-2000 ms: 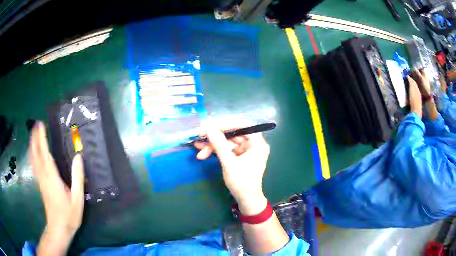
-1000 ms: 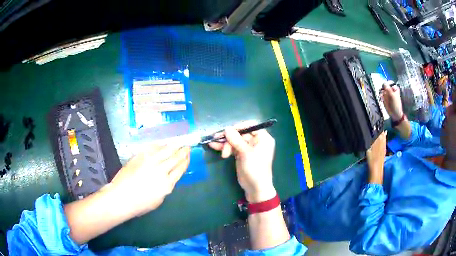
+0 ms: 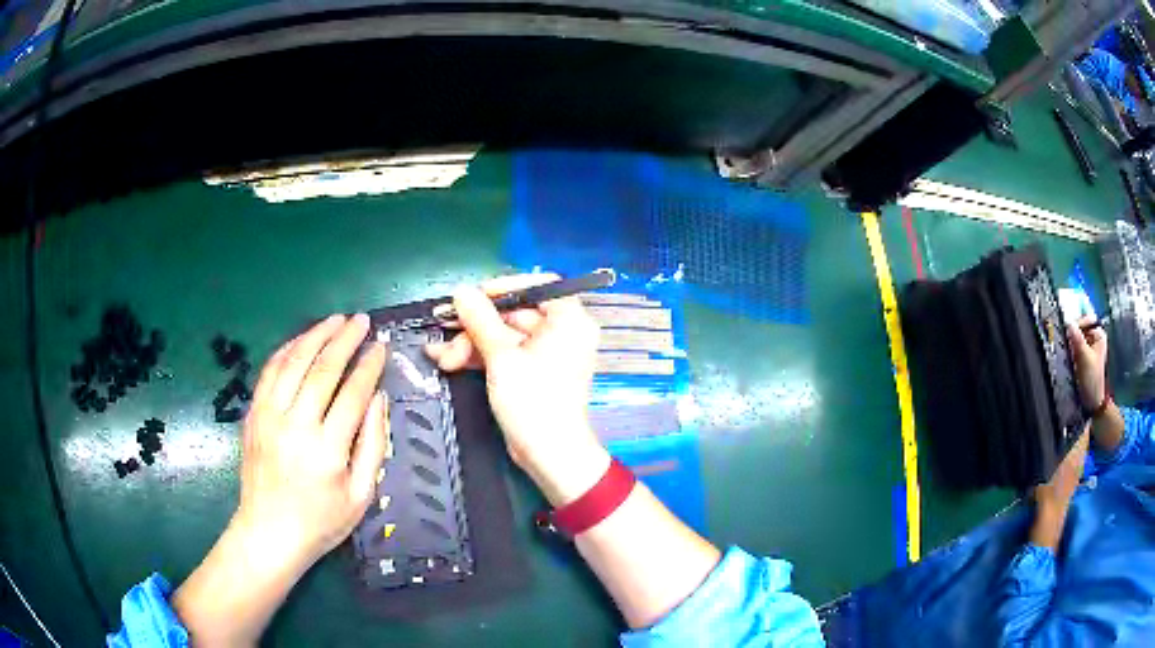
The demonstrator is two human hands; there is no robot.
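A dark grey phone housing with oval marks lies on a black foam pad in front of me. My left hand rests over the housing's left side, fingers close together, and hides part of it. Whether it holds anything is hidden. My right hand, with a red wrist band, grips the black tweezers. Their tip is at the upper end of the housing, partly hidden by my fingers. Pale strips on blue film lie just right of my right hand.
Blue sticker sheets lie behind the strips. Small black pieces lie in piles at left. Yellow tape runs along the right. Beyond it stand stacked black foam trays and a neighbouring worker's hands. A raised shelf crosses the back.
The view has shifted left. My right hand moved with the tweezers from beside the strips to the housing's upper end. My left hand moved from near the tweezers tip back onto the housing's left side.
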